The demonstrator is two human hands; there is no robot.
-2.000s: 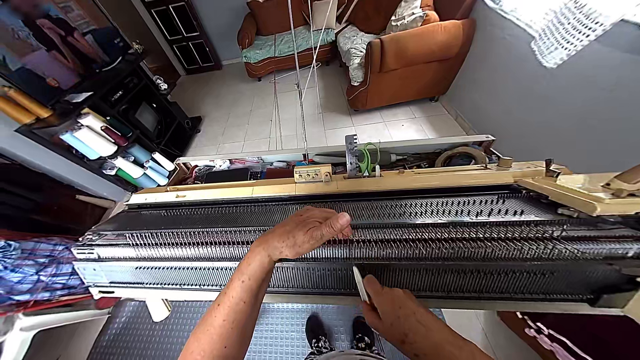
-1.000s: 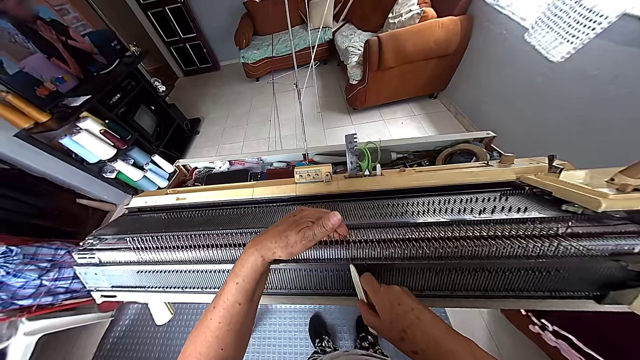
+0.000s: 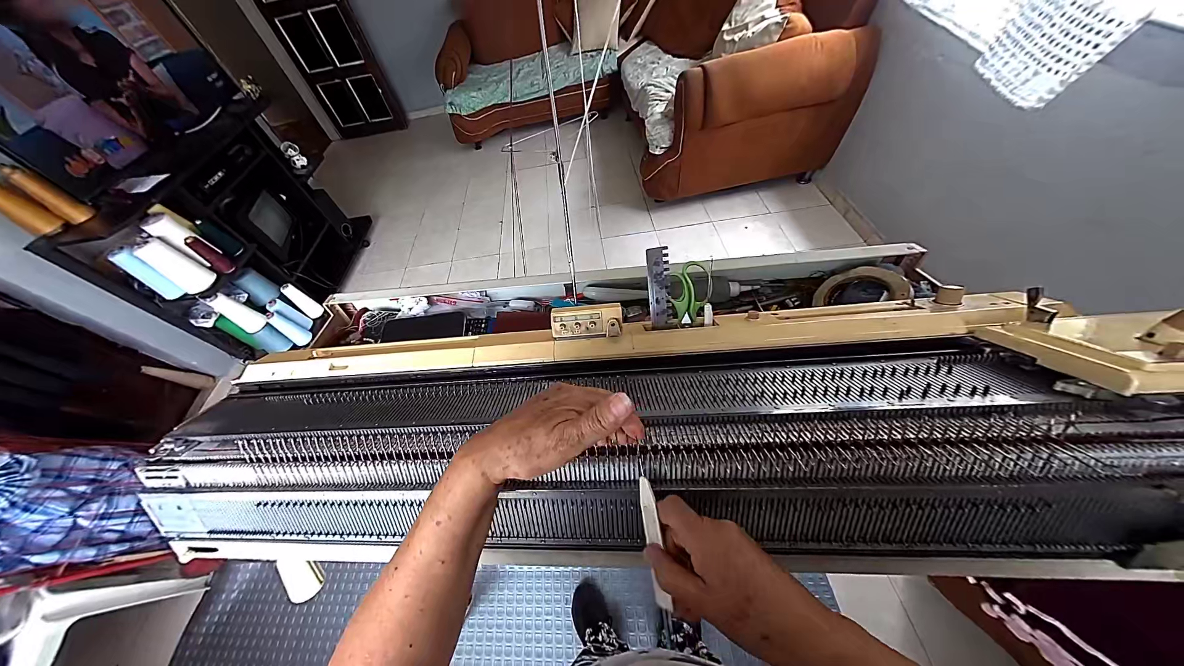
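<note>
A double-bed knitting machine (image 3: 370, 518) with long rows of metal needles spans the view. My left hand (image 3: 555, 430) lies over the gap between the beds near the middle, palm down, its fingertips at the needles and partly hidden; whether they pinch anything cannot be told. Below and right of it, my right hand (image 3: 712, 560) grips a slim white-handled tool (image 3: 650, 518). The tool points up toward the needles by my left fingertips, and its thin tip is hard to make out. The cream carriage (image 3: 1064, 356) rests at the far right of the back bed.
Behind the machine a long tray (image 3: 911, 254) holds green-handled scissors (image 3: 686, 296), a notched comb (image 3: 658, 282) and a tape roll (image 3: 860, 285). Yarn cones (image 3: 171, 264) stand on a black shelf at left. Plaid cloth (image 3: 74, 499) lies at far left. Thin mast rods rise behind the machine.
Both hands keep nearly the same places. The left hand has shifted slightly, and the white-handled tool in my right hand stands more upright than two seconds ago.
</note>
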